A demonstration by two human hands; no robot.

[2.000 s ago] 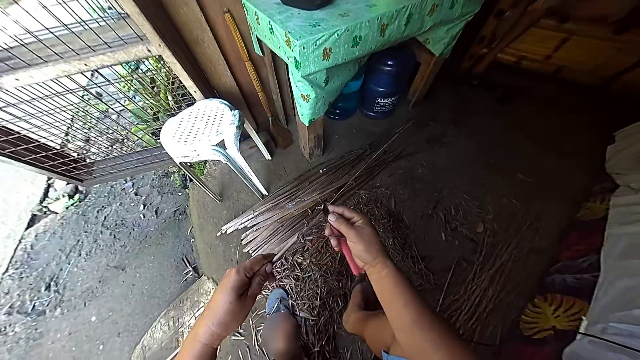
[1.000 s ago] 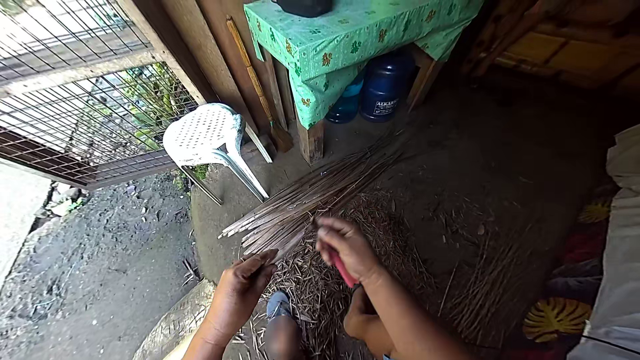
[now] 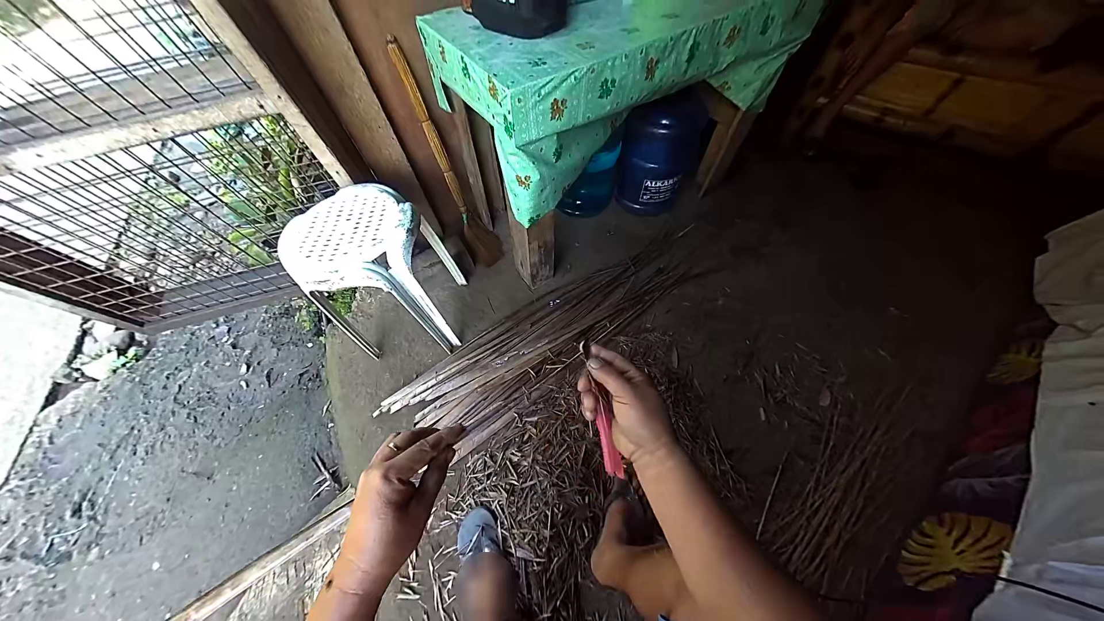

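My left hand (image 3: 405,479) is at the lower middle, its fingertips pinched together at the pale lower ends of a bundle of thin sticks (image 3: 517,332); whether a stick is between them is hard to see. To the right, my right hand (image 3: 628,401) is closed around a tool with a red handle (image 3: 609,440). The tool's dark tip points up beside the thumb, and its kind is not clear. The long brown sticks lie slanted on the floor beyond both hands. Short cut pieces (image 3: 539,483) form a heap below them, around my feet.
A white plastic stool (image 3: 345,237) stands at the left by a wire-mesh gate (image 3: 198,198). Behind is a table with a green patterned cloth (image 3: 552,95), blue water containers (image 3: 660,155) beneath it. A broom (image 3: 440,159) leans on the wall. More thin sticks (image 3: 832,492) lie at right.
My right hand, blurred one second ago, now shows sharply, with the red-handled tool still in it. My left hand stays near the lower ends of the sticks.
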